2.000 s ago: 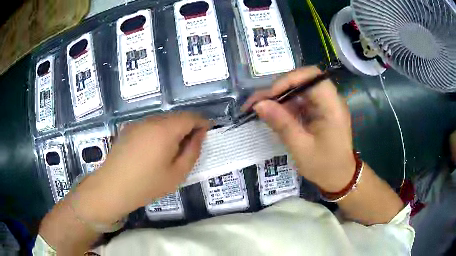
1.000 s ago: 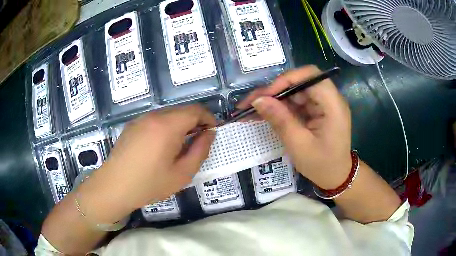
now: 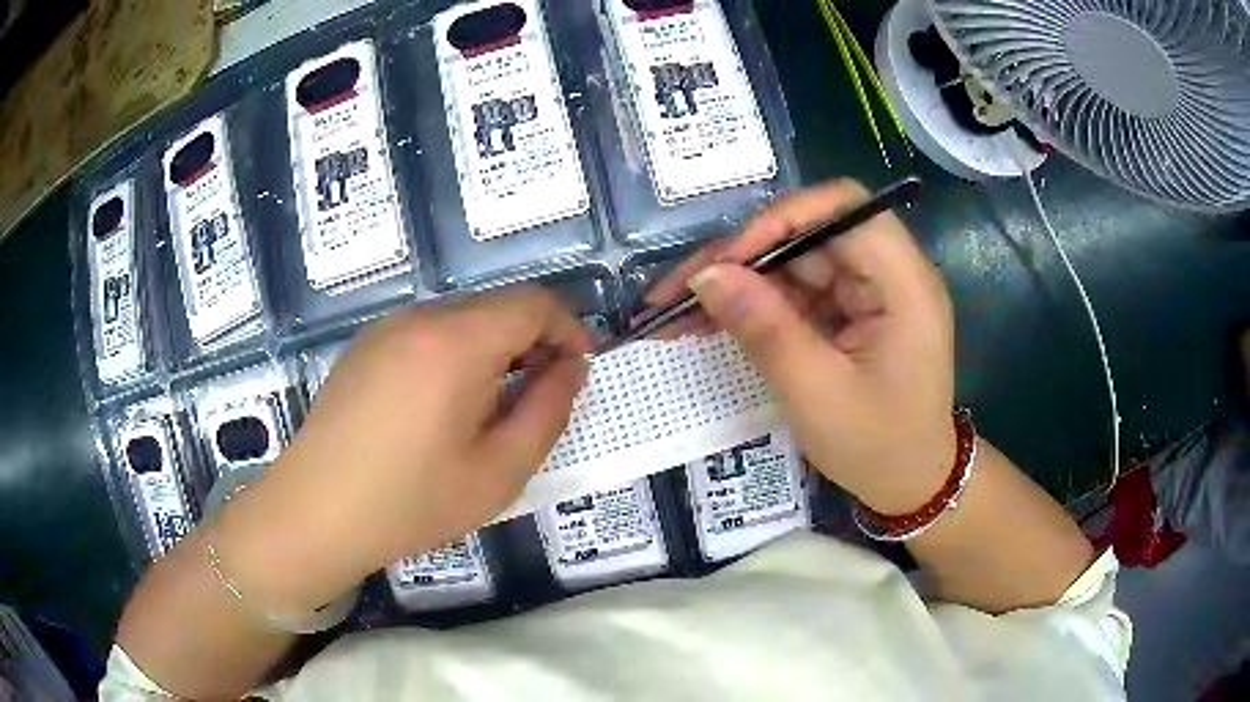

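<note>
My right hand holds slim black tweezers, tips pointing down-left toward my left fingertips. My left hand pinches the upper left part of a white sheet with rows of tiny grey dots. The tweezer tips are at the sheet's top edge, close to my left fingers; whether they hold a tiny piece cannot be seen. Below lies a clear blister tray with two rows of pockets holding white units with dark oval windows and black print. My left hand and the sheet hide part of the lower row.
A white desk fan with a round base and white cable stands at the upper right. Yellow-green V-shaped tweezers lie beside it. A tan board lies at the upper left. The dark green mat lies under the tray.
The tweezers have tilted slightly and their tips have moved left to my left fingertips. The tray and fan have shifted a little left in view. The sheet's dots show more clearly.
</note>
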